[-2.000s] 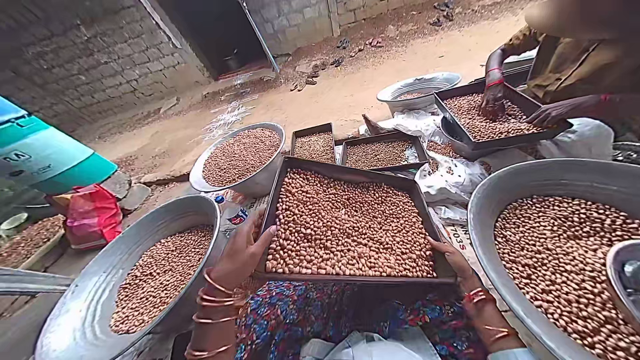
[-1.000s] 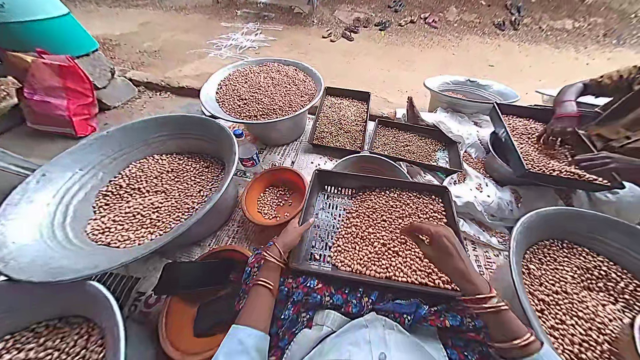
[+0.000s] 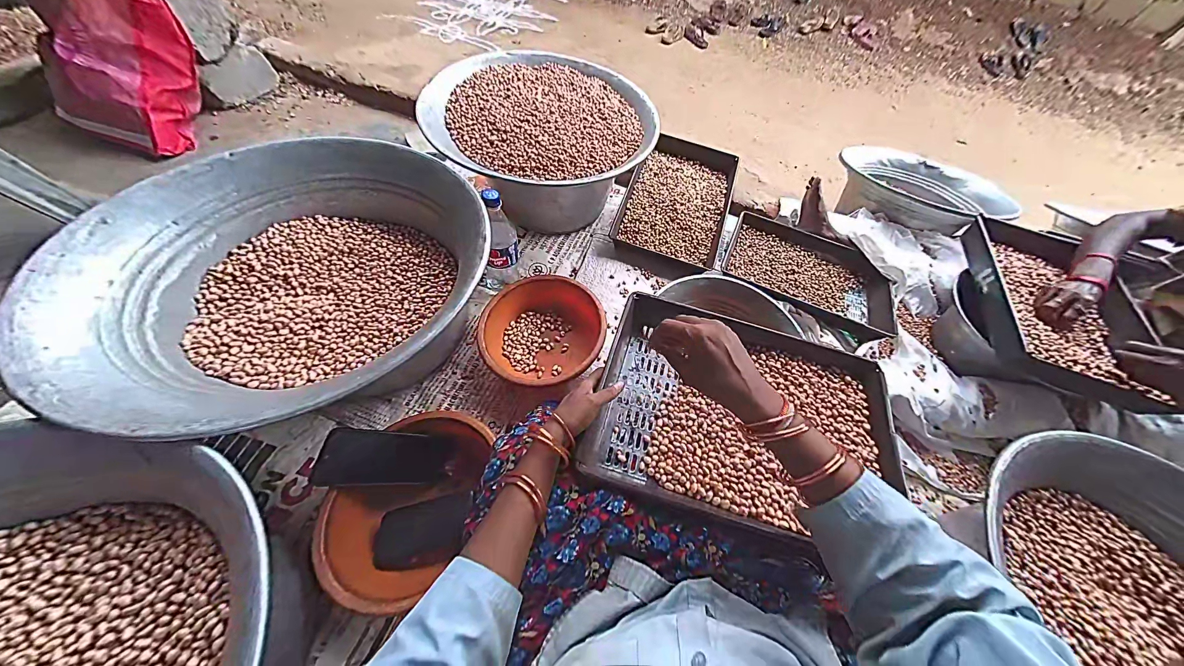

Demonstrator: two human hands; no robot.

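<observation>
A black slotted plastic tray (image 3: 638,388) rests over my lap, with brown nuts or seeds (image 3: 731,453) heaped on its middle and right and its slotted base bare at the left. My left hand (image 3: 589,404) rests on the tray's left rim, fingers apart. Above the bare far-left part, my right hand (image 3: 708,356) is bent with its fingertips drawn together; whether anything is between them is hidden. Just left of the tray sits an orange bowl (image 3: 493,319) holding a few of the same nuts.
Large metal basins of nuts stand left (image 3: 111,240), beyond (image 3: 583,196) and right (image 3: 1008,462). A plastic bottle (image 3: 500,236), two smaller trays (image 3: 680,250) (image 3: 814,319) and an orange dish with dark phones (image 3: 379,458) lie nearby. Another person's hands (image 3: 1068,301) work at a tray, right.
The tray was full and held by both hands at its sides; now nuts are off its left part. My right hand has moved from the right over the nuts to the tray's far left.
</observation>
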